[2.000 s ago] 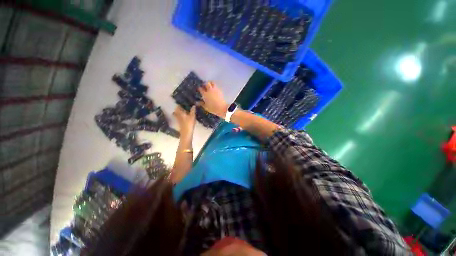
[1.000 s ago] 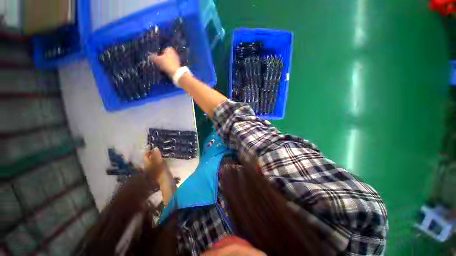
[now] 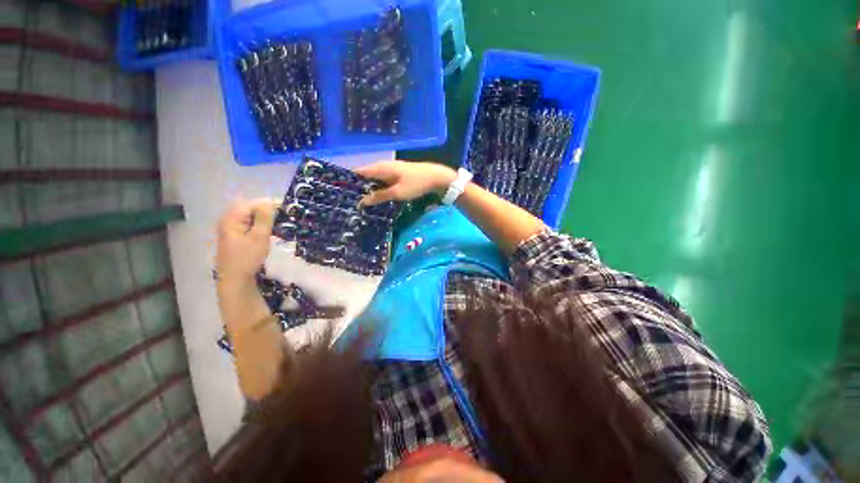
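Note:
A dark circuit board panel (image 3: pixel 335 215) with rows of small shiny parts is tilted in front of me, over the white table's near edge. My right hand (image 3: pixel 407 181), with a white wristband, grips its upper right part, fingers on its face. My left hand (image 3: pixel 245 236) is blurred at the panel's left edge, fingers curled; whether it touches the panel is unclear. Loose dark board strips (image 3: pixel 288 304) lie on the table below the panel, partly hidden by my left forearm.
A large blue bin (image 3: pixel 330 90) with two groups of panels stands at the table's far end. A smaller blue bin (image 3: pixel 172 33) is behind it at left. Another blue bin of panels (image 3: pixel 528 141) is at right, beside the green floor. A green bar (image 3: pixel 94 231) is at left.
My right hand has moved from inside the large bin back to the table and now grips a panel. My left hand has moved up and left. The view has shifted.

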